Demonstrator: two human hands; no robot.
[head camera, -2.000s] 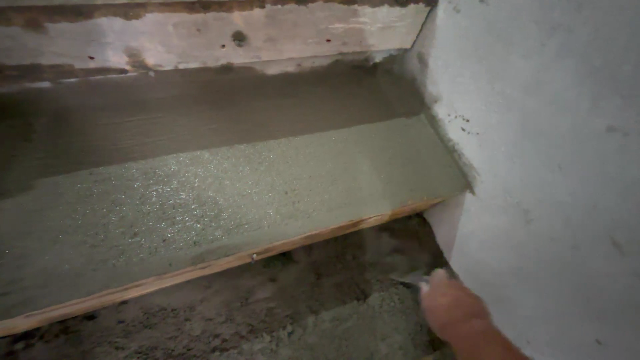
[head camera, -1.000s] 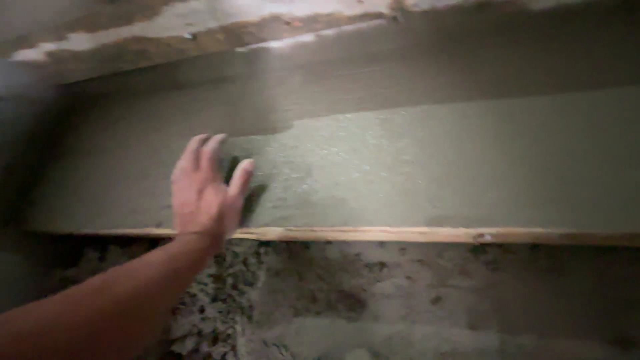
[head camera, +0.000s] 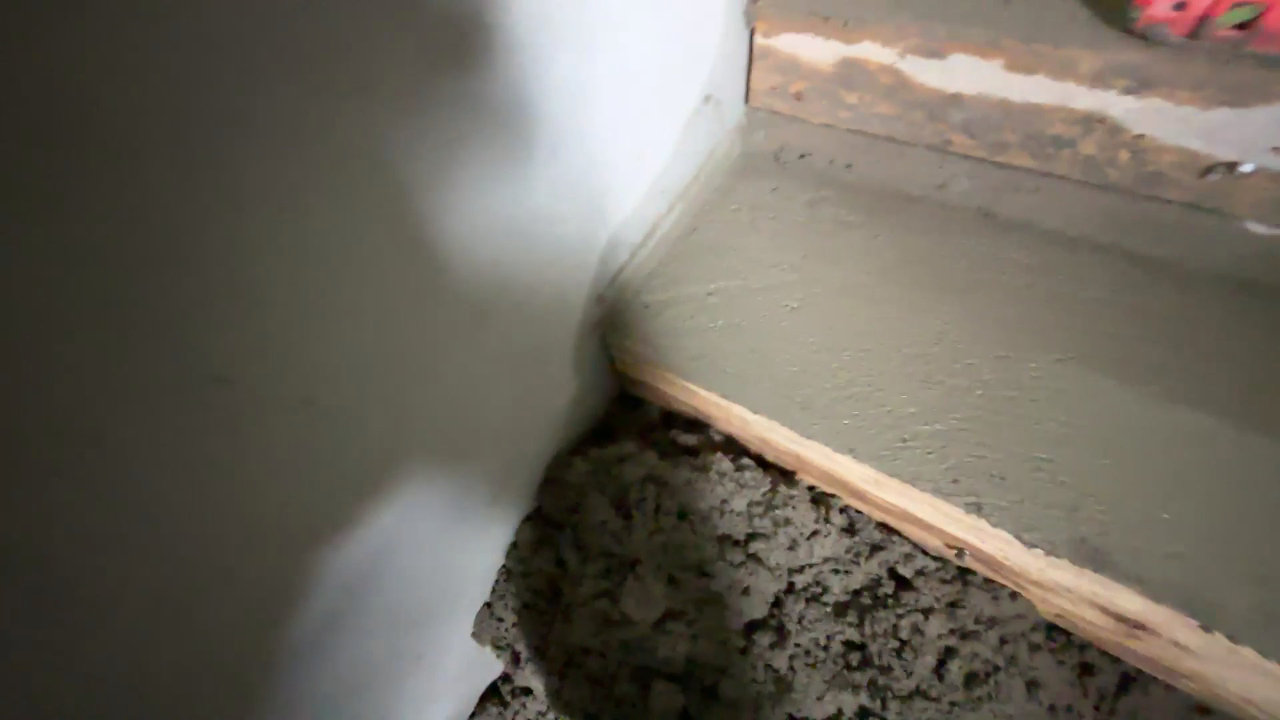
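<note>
Neither of my hands shows in the head view now. Wet, smoothed concrete (head camera: 900, 330) forms a step tread that fills the right half. A thin wooden form board (head camera: 880, 490) runs along its front edge, from the wall down to the lower right corner. Behind the tread stands a stained riser board (head camera: 960, 110) with pale, dried patches. The tread's left end meets the wall (head camera: 400, 300), with a smear of cement along the joint. Fine ridges and small pits mark the tread's surface.
Rough, coarse concrete (head camera: 800, 590) lies lower down in front of the form board. The wall takes up the left side, partly in deep shadow. At the top right corner a red patterned thing (head camera: 1210, 18) is partly cut off; what it is, I cannot tell.
The hand that was over the wet tread one second ago is out of view. The view has swung to the step's left end and the wall there.
</note>
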